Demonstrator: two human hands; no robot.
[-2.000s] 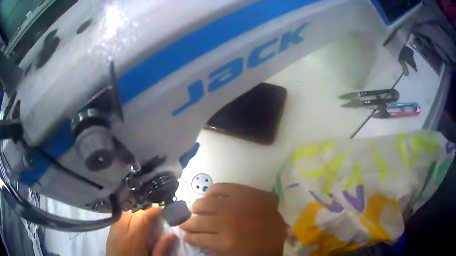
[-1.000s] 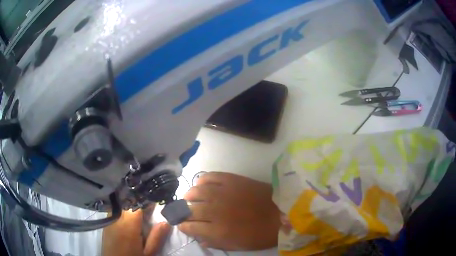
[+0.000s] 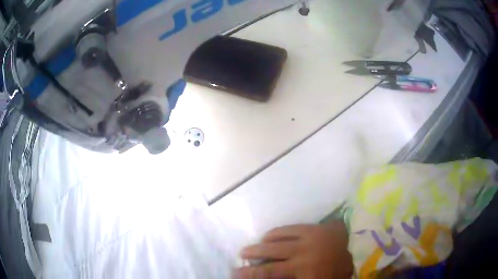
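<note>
White fabric lies in soft folds over the lower left, washed out by the lamp near the needle area. The white sewing machine head with its blue stripe is at the upper left; the needle itself is lost in glare. My right hand is at the bottom, right of the fabric, cut by the lower edge. Something pale shows between its fingers; whether it grips fabric is unclear. My left hand is out of the picture.
A black smartphone lies on the machine bed. Dark snips and pink-and-blue snips lie at the upper right. A patterned sleeve cover is on my right arm. Grey cloth with pale edges shows at the far left.
The view has shifted, so machine and phone sit higher. My right hand has left the needle area, towards the lower right. My left hand has gone out of view. More white fabric shows.
</note>
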